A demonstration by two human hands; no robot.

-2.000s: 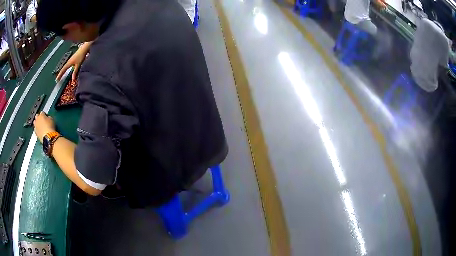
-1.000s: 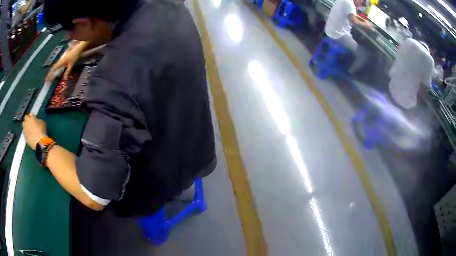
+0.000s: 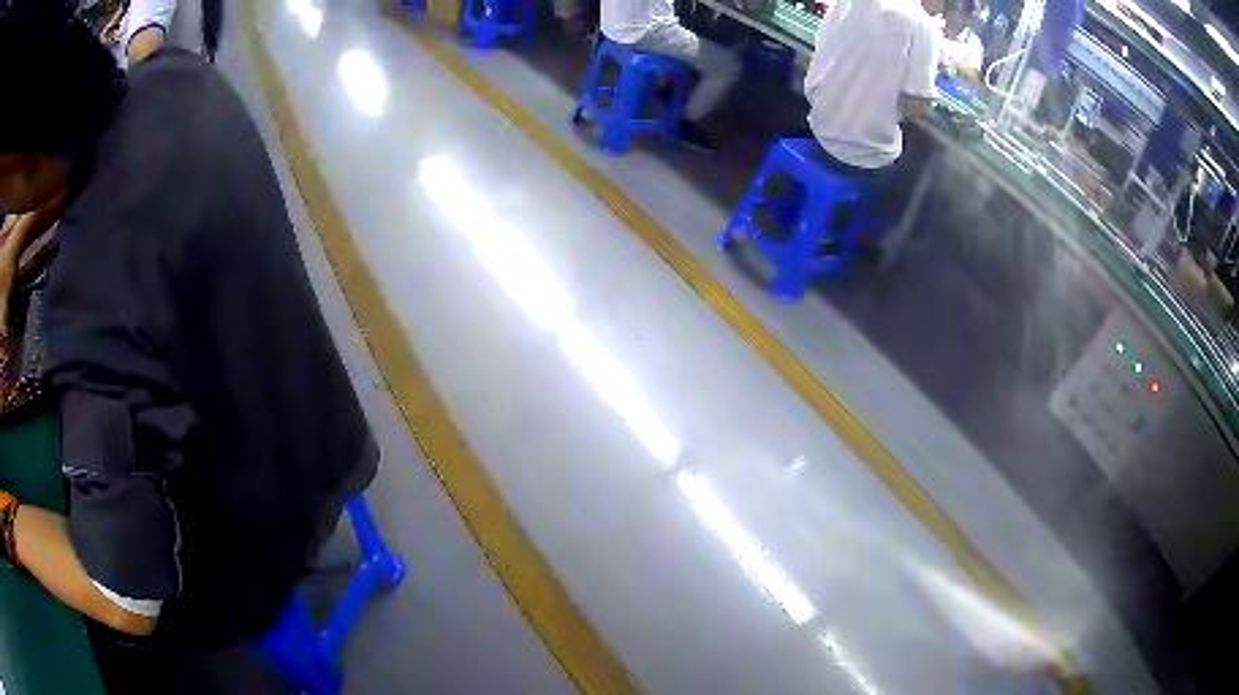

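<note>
Neither of my hands is in the picture. Nearest in front of me, at the left, a seated person in a dark jacket (image 3: 204,340) leans over the green line surface (image 3: 34,625). That person's forearm lies on the surface, with an orange watch band at the left edge; the hand is cut off. Part of a dark tray (image 3: 25,387) with small orange-copper bits shows at the left edge, partly hidden by the person's sleeve. What the person handles cannot be seen.
A blue stool (image 3: 306,654) stands under the person. A grey floor (image 3: 544,448) with yellow lines (image 3: 469,502) runs between two lines. Across it, people in white (image 3: 863,82) sit on blue stools (image 3: 802,211). A pale control box (image 3: 1121,387) with green and red lights is at the right.
My view has swung to the right. The person and green surface have moved toward the left edge, the metal strips have left the picture, and the opposite line and control box show more fully.
</note>
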